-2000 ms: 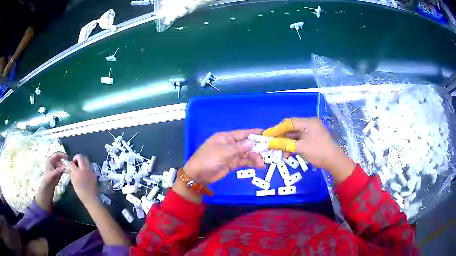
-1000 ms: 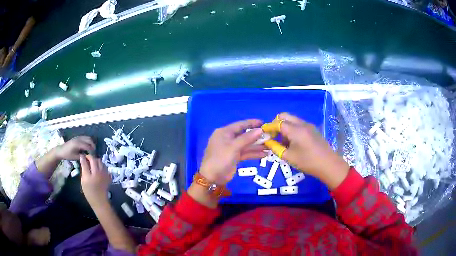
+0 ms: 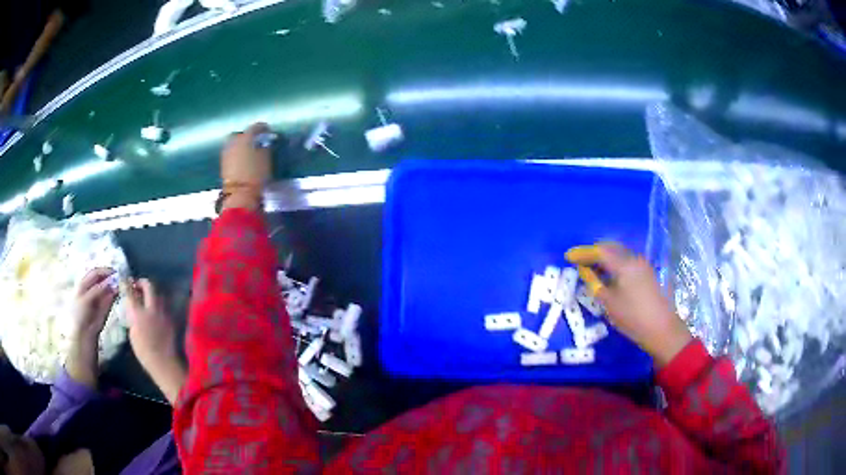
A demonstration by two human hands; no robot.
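The blue tray (image 3: 445, 269) lies in front of me with several white plates (image 3: 503, 321) in its lower right part. My right hand (image 3: 626, 297), with yellow finger cots, is over the tray's right side, beside the plates; whether its fingertips hold a plate is unclear. My left hand (image 3: 247, 162) is stretched out over the near edge of the green belt. It is blurred and its fingers are at a small stemmed part (image 3: 266, 139); the grasp cannot be made out. A white part with a pin (image 3: 384, 136) lies on the belt behind the tray.
More stemmed parts (image 3: 320, 139) lie along the belt (image 3: 575, 125). A pile of stemmed parts (image 3: 329, 343) sits left of the tray, partly behind my left sleeve. A clear bag of white pieces (image 3: 779, 269) is at right. Another person's hands (image 3: 153, 329) work by a bag (image 3: 46, 297) at far left.
My hands have parted from over the tray. My left hand has reached left and out to the belt; my right has moved right. A white part with a pin now lies on the belt behind the tray.
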